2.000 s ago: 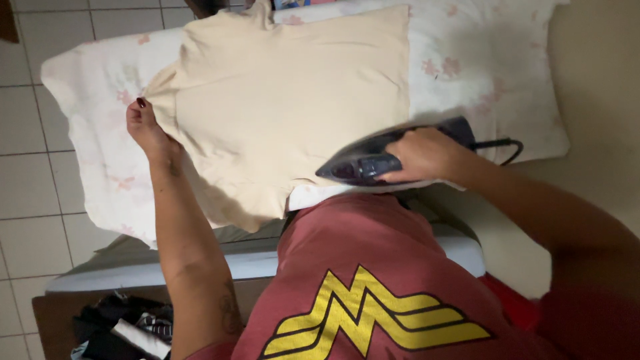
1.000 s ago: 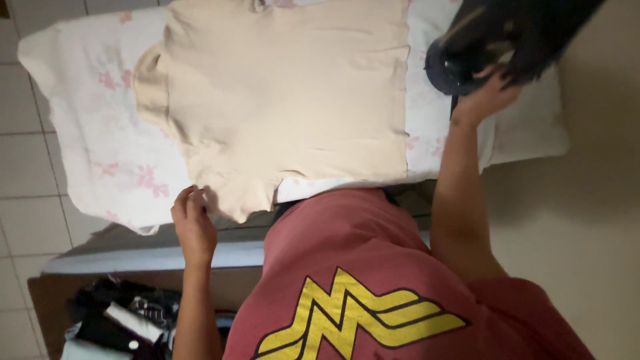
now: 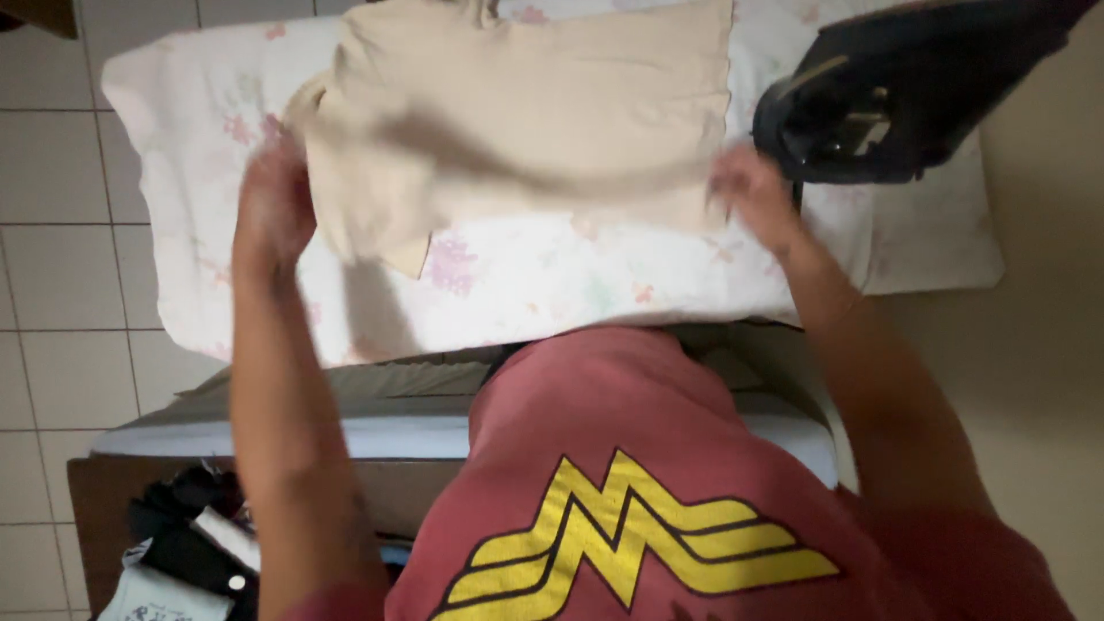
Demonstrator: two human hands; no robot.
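Observation:
A beige cloth garment [image 3: 552,95], seemingly a shirt, lies spread on an ironing board's white floral cover [image 3: 535,276]. Blurred by motion, my left hand [image 3: 278,203] is at the garment's left edge; whether it touches the cloth I cannot tell. My right hand [image 3: 752,185] is near the lower right corner of the garment, fingers apart and holding nothing clearly visible. Just beyond it, at the upper right, a dark clothes iron [image 3: 849,121] stands on its heel on the board. A dark band of shadow crosses the garment.
Below the board is a bed or bench edge with light blue fabric [image 3: 388,437]. Folded dark and light clothes [image 3: 181,552] lie at the lower left in front of a brown wooden panel [image 3: 95,500]. Floor tiles [image 3: 60,276] show on the left, a plain wall or floor on the right.
Two seconds ago my right hand held the iron flat near the garment's lower edge; a second ago it stood upright with my hand at it. My right hand has since let go and moved left; my left hand rose.

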